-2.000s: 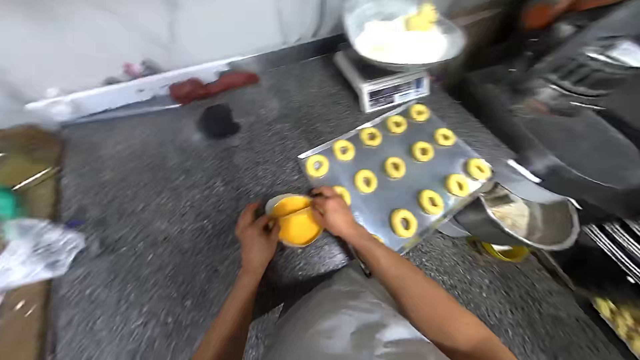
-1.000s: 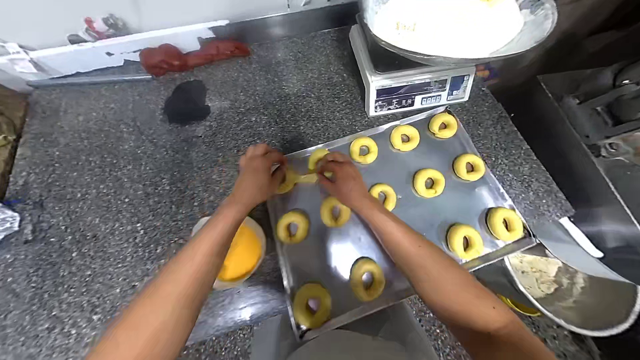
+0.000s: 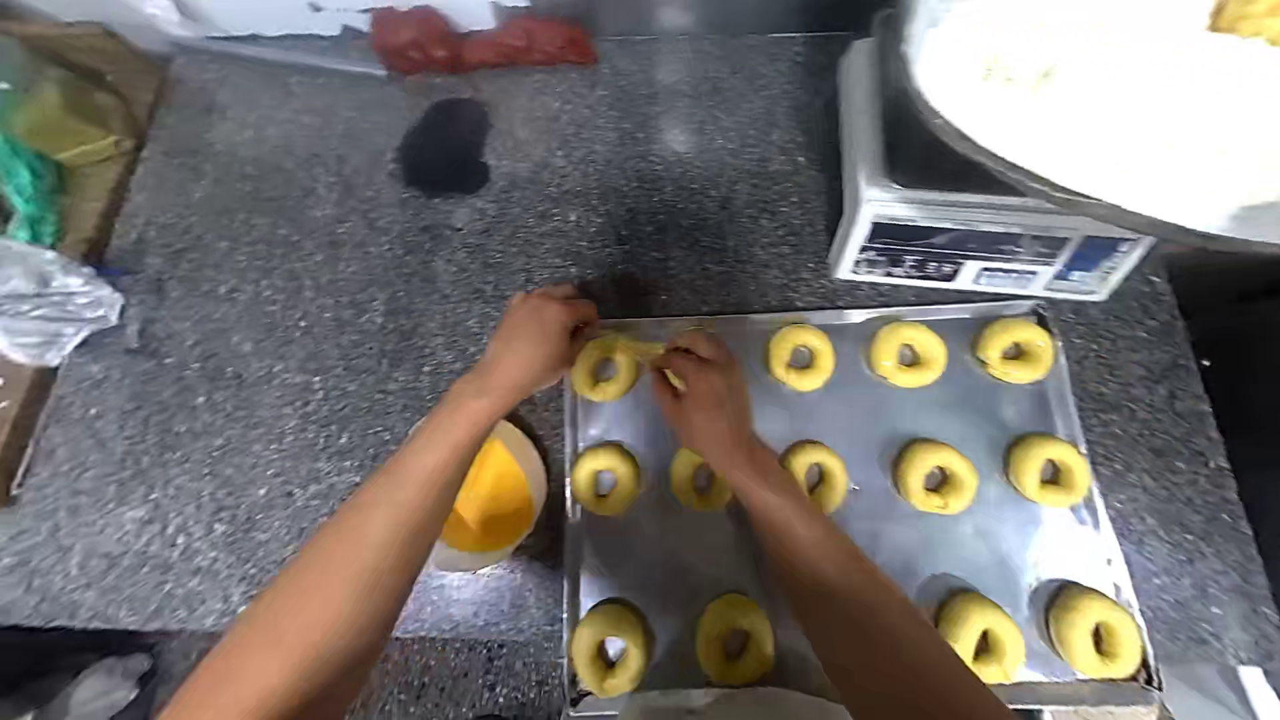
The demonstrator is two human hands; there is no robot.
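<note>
A metal baking tray point(image 3: 690, 560) carries rows of yellow dough rings, one of them a ring point(image 3: 604, 368) in the upper left corner. Above that corner my left hand point(image 3: 540, 335) has its fingertips closed at the ring's upper edge. Just to its right is my right hand point(image 3: 703, 390), its fingers pinched on a thin yellow strip point(image 3: 642, 350) that reaches toward my left fingertips. Part of another ring shows behind my right fingers. A bowl of orange-yellow liquid point(image 3: 490, 505) stands left of the tray, partly behind my left forearm.
A digital scale point(image 3: 1000, 235) with a large bowl of white powder point(image 3: 1080, 110) on it stands behind the tray at the right. A red cloth or bag point(image 3: 480, 42) lies at the back. Plastic bags point(image 3: 50, 300) are at the left edge, and a dark patch point(image 3: 445, 147) marks the granite countertop point(image 3: 280, 230).
Two seconds ago my hands were at the bowl of orange-yellow liquid. They moved to the tray's far left corner by one second ago and remain there. The view has shifted.
</note>
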